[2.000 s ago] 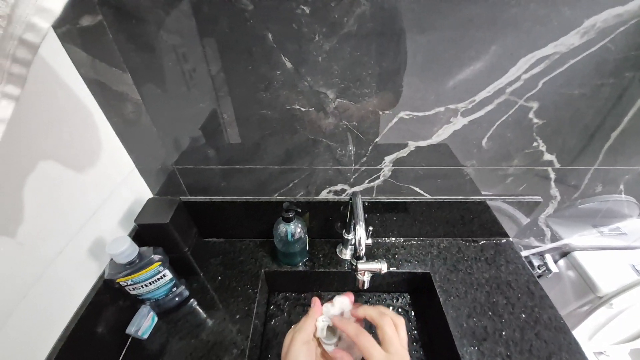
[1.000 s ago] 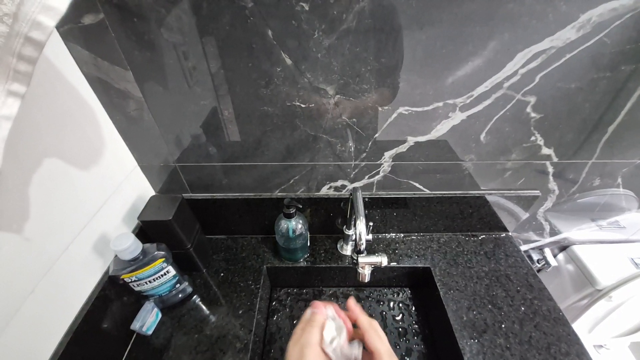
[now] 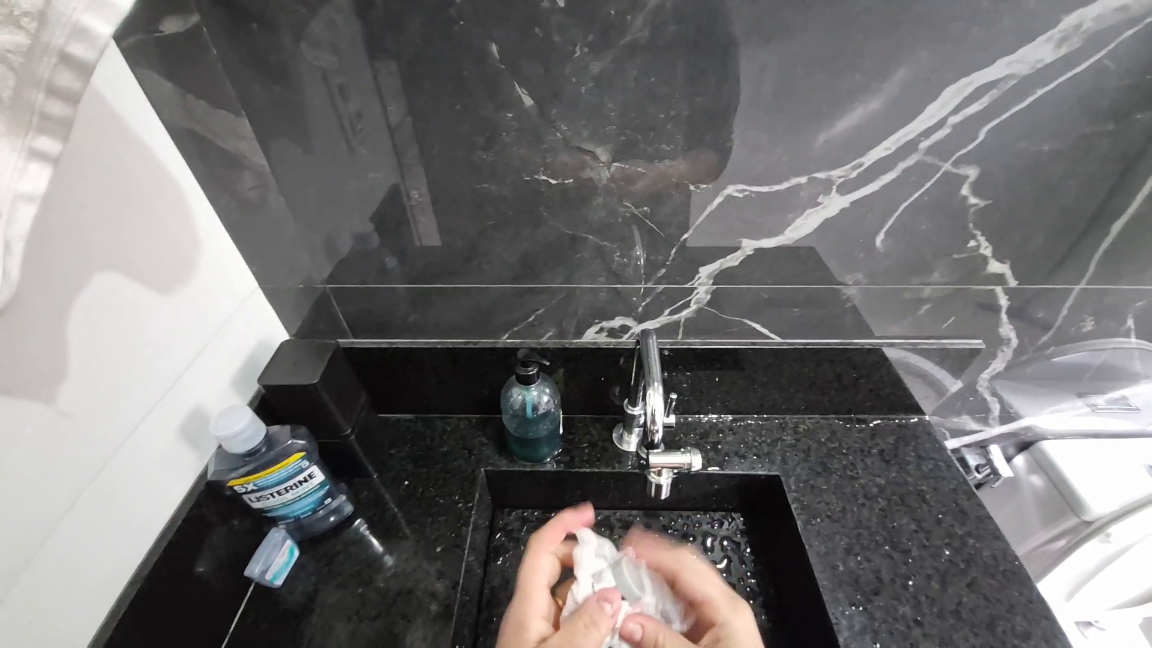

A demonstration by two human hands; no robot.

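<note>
Over the black stone sink [image 3: 801, 558], my left hand [image 3: 549, 585] and my right hand [image 3: 697, 589] hold a crumpled white tissue or thin cloth [image 3: 598, 562] between them. A roundish greyish-clear object [image 3: 634, 580] shows within its folds; what it is, I cannot tell. The fingers of my right hand are blurred. Behind my hands, the chrome faucet [image 3: 652, 396] reaches over the back edge of the sink, and no stream of water shows under its spout. Water drops lie on the sink bottom.
A pump bottle of blue-green liquid [image 3: 533, 418] stands left of the faucet. Farther left are a Listerine mouthwash bottle [image 3: 283, 481], a small dental floss case [image 3: 272, 558] and a black box-shaped container [image 3: 315, 396]. A white toilet [image 3: 1102, 540] is at the right, beyond the counter.
My hands have shifted their hold around the white material, which now shows more between them than one second ago. The bottles have stayed in place.
</note>
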